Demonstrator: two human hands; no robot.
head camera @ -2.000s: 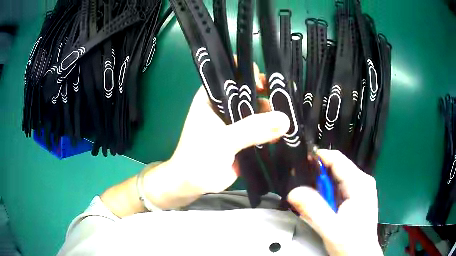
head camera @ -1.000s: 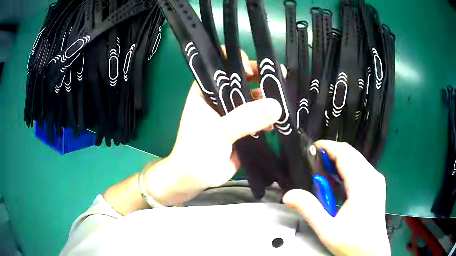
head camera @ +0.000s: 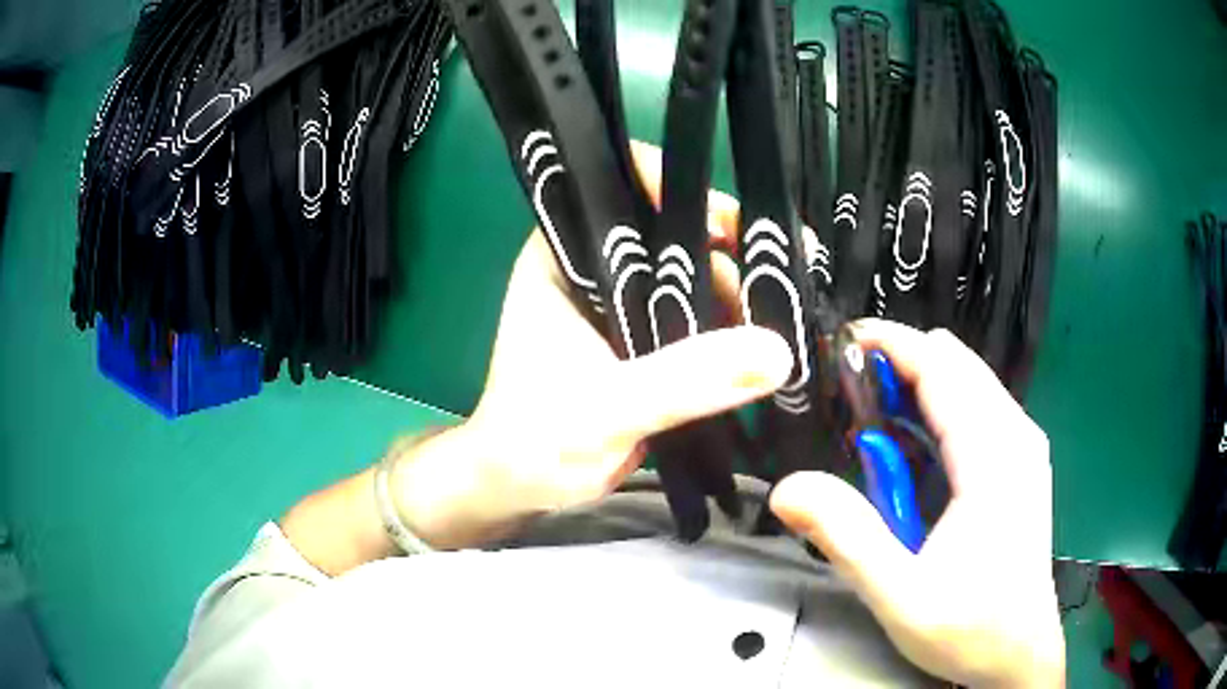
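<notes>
Several black straps (head camera: 572, 148) with white oval outlines are fanned out in my left hand (head camera: 538, 390). My left thumb presses on the rightmost strap, beside its oval. My right hand (head camera: 955, 498) holds nippers with blue handles (head camera: 889, 487). The nippers' dark jaws point up and left, close to the right edge of the rightmost held strap. Whether the jaws touch the strap cannot be told. The lower strap ends hang in front of the pale smock.
A large strap pile (head camera: 256, 242) lies at the left, above a blue box (head camera: 175, 377). Another strap pile (head camera: 942, 202) lies right of centre on the green table (head camera: 1130, 162). A smaller bunch (head camera: 1204, 417) is at the far right edge. A red object (head camera: 1150, 619) is at lower right.
The held straps have shifted slightly right and down. The nippers and my right hand have moved up, with the jaws nearer the rightmost strap's oval.
</notes>
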